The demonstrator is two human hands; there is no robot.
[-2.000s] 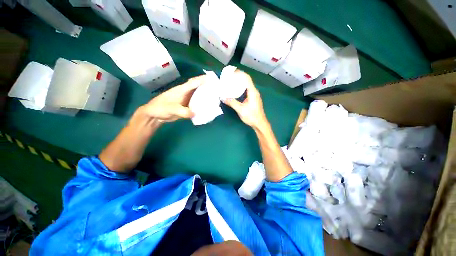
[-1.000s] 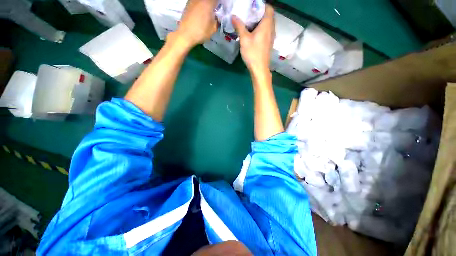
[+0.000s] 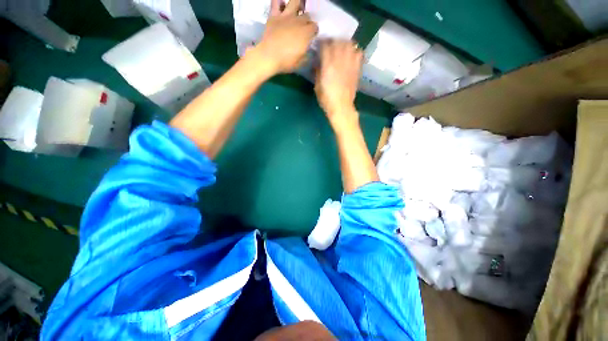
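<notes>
A white carton stands at the top centre, partly hidden by my hands. My left hand is on its left side, with the fingers up at the picture's top edge. My right hand is on its near right side, with the fingers curled against it. Both hands are slightly blurred. No wrapped item shows in them, and the inside of the carton is hidden. One white wrapped item lies on the green surface by my right sleeve.
Open white cartons stand at the left, upper left and right of my hands. A large brown box at right holds a heap of white wrapped items. A yellow-black striped edge runs at lower left.
My hands first held a white wrapped item over the green surface, then moved up to the centre carton. The item now no longer shows, and my right hand has come slightly lower.
</notes>
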